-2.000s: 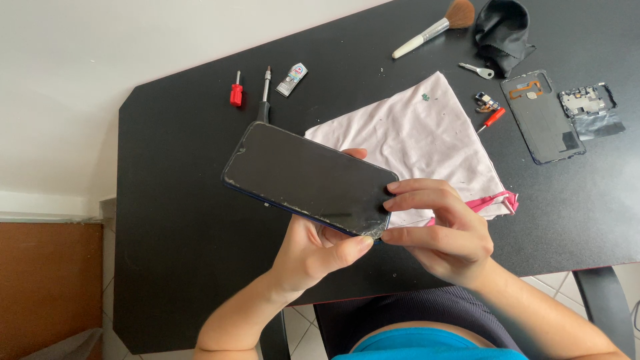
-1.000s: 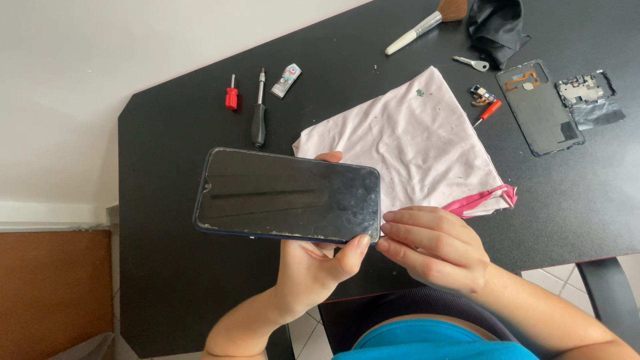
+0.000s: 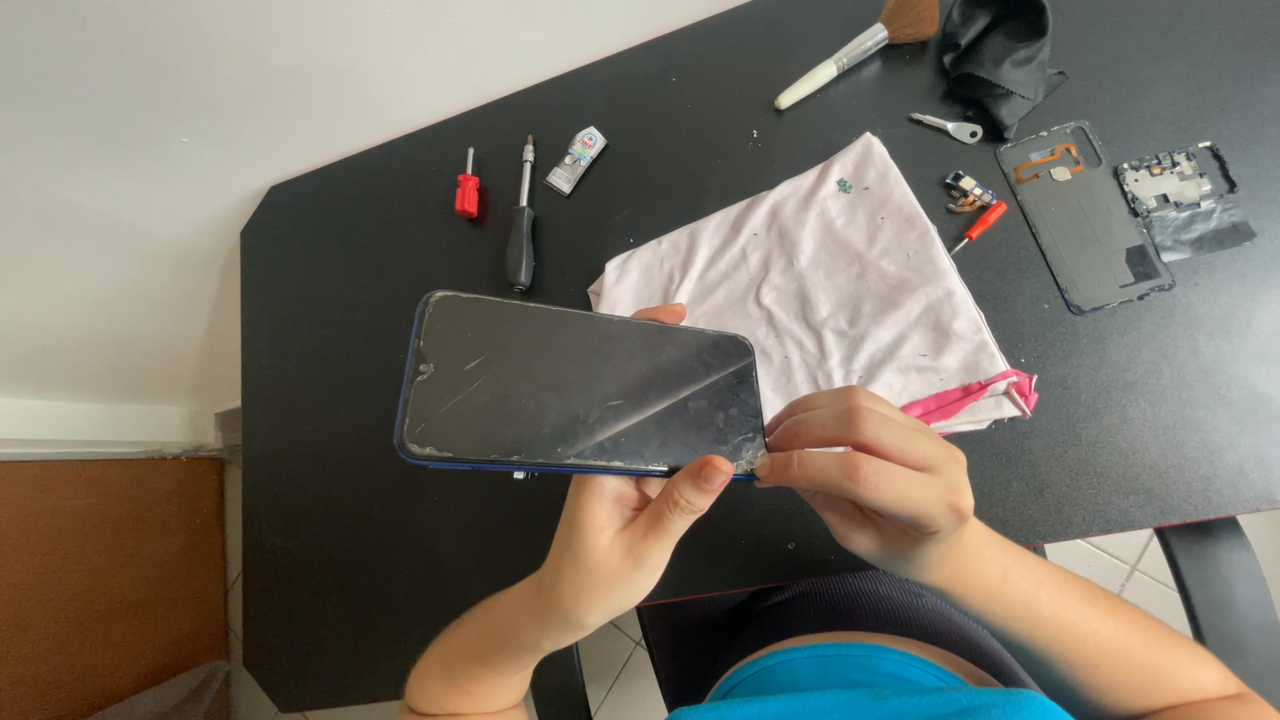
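My left hand [image 3: 630, 530] holds a smartphone [image 3: 580, 385] from below, screen up, its thumb on the near long edge and a fingertip over the far edge. The screen is chipped and cracked along its rim and lower right corner. At that corner my right hand [image 3: 880, 475] has its thumb and fingers pinched against the phone's end; a small pale sliver shows between the fingers, and whether it is a tool cannot be told. A pale pink cloth [image 3: 800, 260] with a bright pink edge lies on the black table [image 3: 380, 560] behind the phone.
Beyond the phone lie a red screwdriver [image 3: 467, 195], a black-handled screwdriver [image 3: 521, 240] and a small packet [image 3: 577, 160]. Farther right are a brush [image 3: 835, 68], black cloth [image 3: 995, 60], metal key-like tool [image 3: 950, 128], small red screwdriver [image 3: 982, 225], phone back cover [image 3: 1085, 225] and phone inner part [image 3: 1180, 185].
The phone's tilt has changed in my left hand, and the reflection on its screen has shifted. My right hand's fingers, more spread two seconds ago, are now drawn together at the phone's corner.
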